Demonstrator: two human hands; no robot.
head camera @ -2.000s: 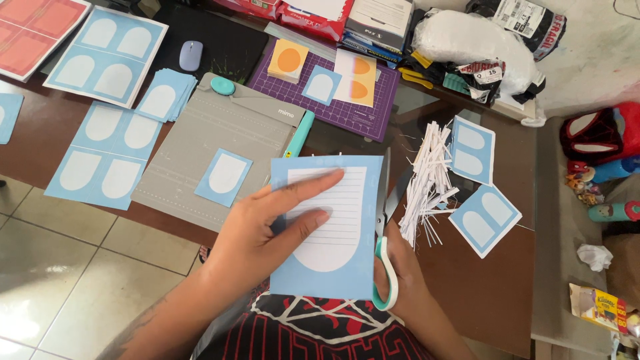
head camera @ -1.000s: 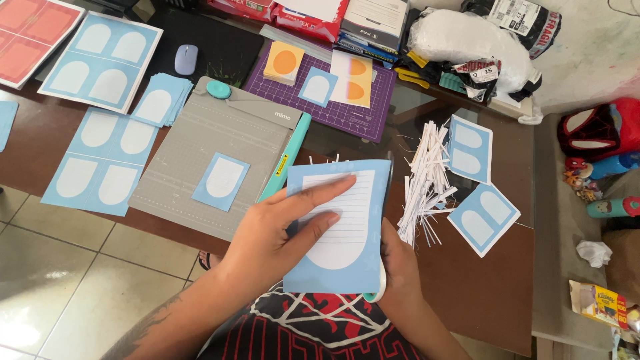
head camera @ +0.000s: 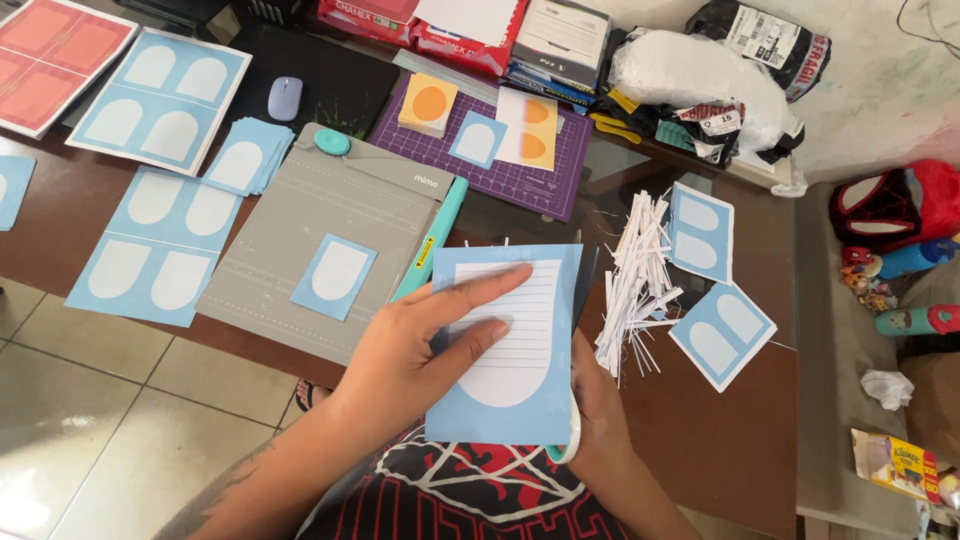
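Note:
My left hand [head camera: 442,330] holds a blue printed sheet [head camera: 499,424] with a white, lined arch shape, two fingers lying across its front. Behind the sheet's right edge, my right hand [head camera: 604,409] grips a pair of scissors [head camera: 574,435]; their white and teal handle shows below and the dark blades run up beside the edge, partly hidden. To the left, a small blue card [head camera: 334,277] lies on a grey paper trimmer [head camera: 277,225] with a teal arm. White paper strips [head camera: 634,285] are heaped right of the sheet, next to blue printed sheets [head camera: 722,337].
A purple cutting mat [head camera: 555,191] bears yellow cards [head camera: 426,105] and a blue card. At the left lie more blue sheets [head camera: 157,97], a stack of blue cards [head camera: 244,161], red sheets [head camera: 60,52] and a mouse [head camera: 285,98]. Paper packs and wrapped parcels [head camera: 697,90] line the back.
The scissors' blades stood apart from the sheet's right edge two seconds ago; now they are mostly behind it. My right hand has moved slightly, and the left still holds the sheet.

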